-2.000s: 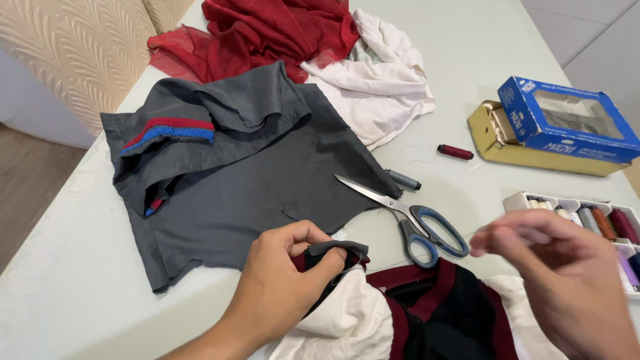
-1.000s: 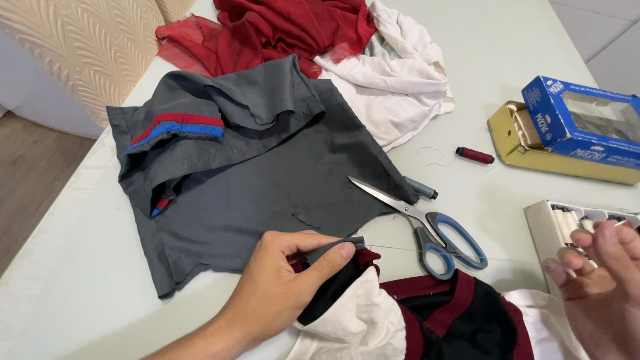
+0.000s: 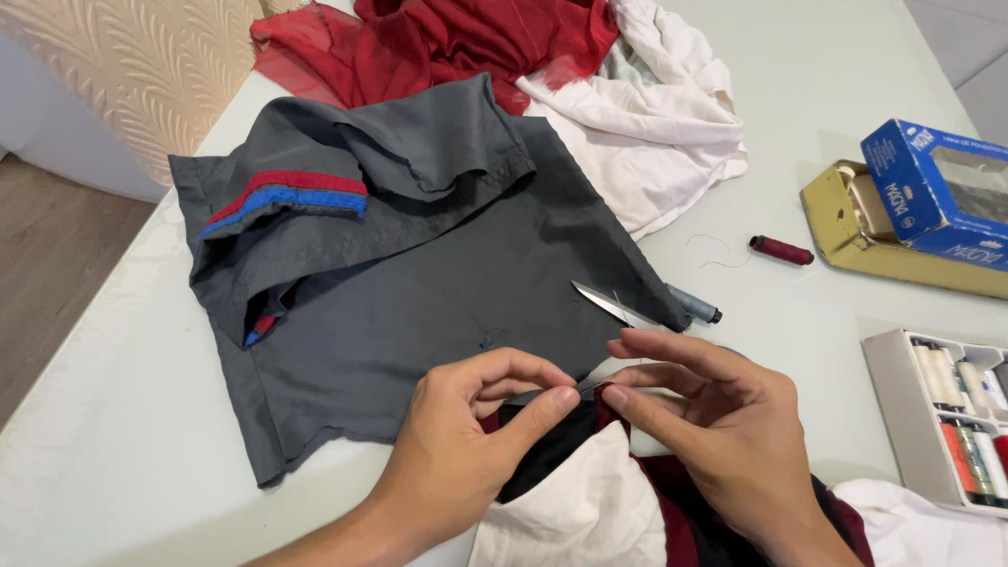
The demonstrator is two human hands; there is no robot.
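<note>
My left hand (image 3: 480, 433) pinches the dark top edge of a white, black and maroon garment (image 3: 579, 504) between thumb and fingers. Close beside it, my right hand (image 3: 709, 425) grips the maroon corner of the same edge. A thin needle (image 3: 618, 298) seems to stick up by the right fingers; its lower part is hidden. Behind the right hand lie scissors (image 3: 610, 303), blades over a grey cloth piece (image 3: 472, 283) with a red and blue stripe; their handles are mostly hidden. A grey thread spool (image 3: 693, 303) touches that cloth's right corner.
Red sheer fabric (image 3: 441, 47) and white cloth (image 3: 654, 142) are heaped at the back. On the right are a maroon thread spool (image 3: 781, 250) with loose thread, a yellow tin (image 3: 874, 264) under a blue box (image 3: 913, 189), and a white tray (image 3: 890, 394) of spools. A patterned chair back (image 3: 150, 71) stands at the left.
My right hand has come in from the right side to the garment edge, beside my left hand, and now covers the scissors' handles. My left hand keeps its hold on the edge.
</note>
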